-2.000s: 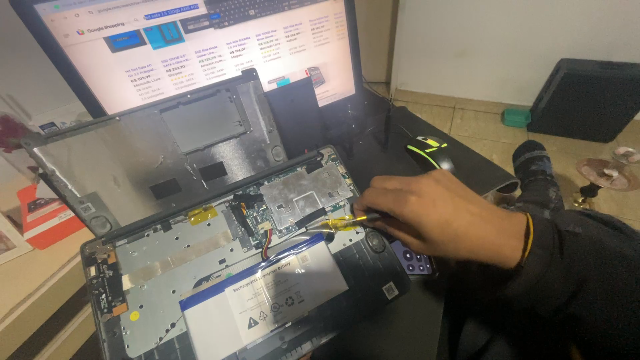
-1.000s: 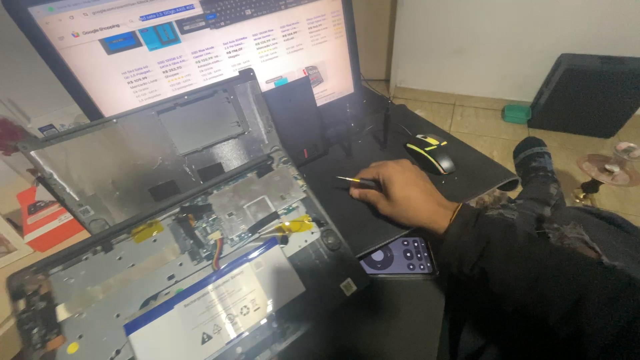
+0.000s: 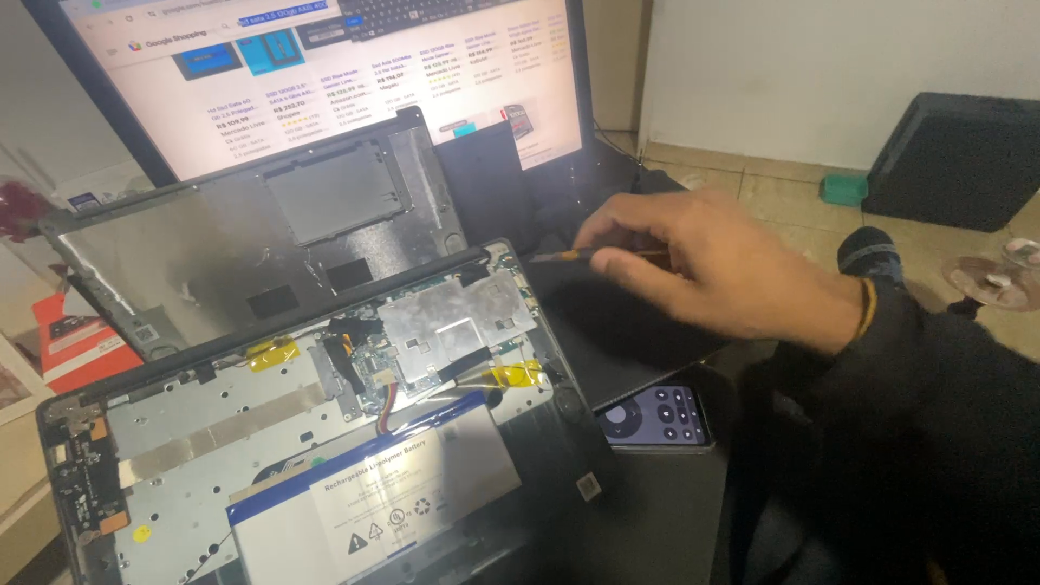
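Note:
My right hand [image 3: 691, 260] holds a thin pointed tool [image 3: 569, 255], perhaps a screwdriver or tweezers, between thumb and fingers, right of the opened laptop base [image 3: 219, 422]. In the base lie a white lithium-polymer battery [image 3: 382, 504] with a blue edge, a metal shield [image 3: 455, 325] over the circuit board, a colored cable [image 3: 388, 406] and yellow tape [image 3: 520, 374]. Behind the base stands the laptop's bottom cover [image 3: 211, 252], its inner side showing. My left hand does not show in the frame.
A lit monitor [image 3: 341, 81] stands behind the cover. A phone [image 3: 658, 414] lies right of the base, by a black mat [image 3: 634, 333]. A red box [image 3: 89, 349] is at the left. On the tiled floor are a black case [image 3: 951, 162] and a green container [image 3: 845, 188].
My right hand was over the laptop base two seconds ago, then moved right to the mat. It is now raised nearer the base's upper right corner, with the thin tool still in it.

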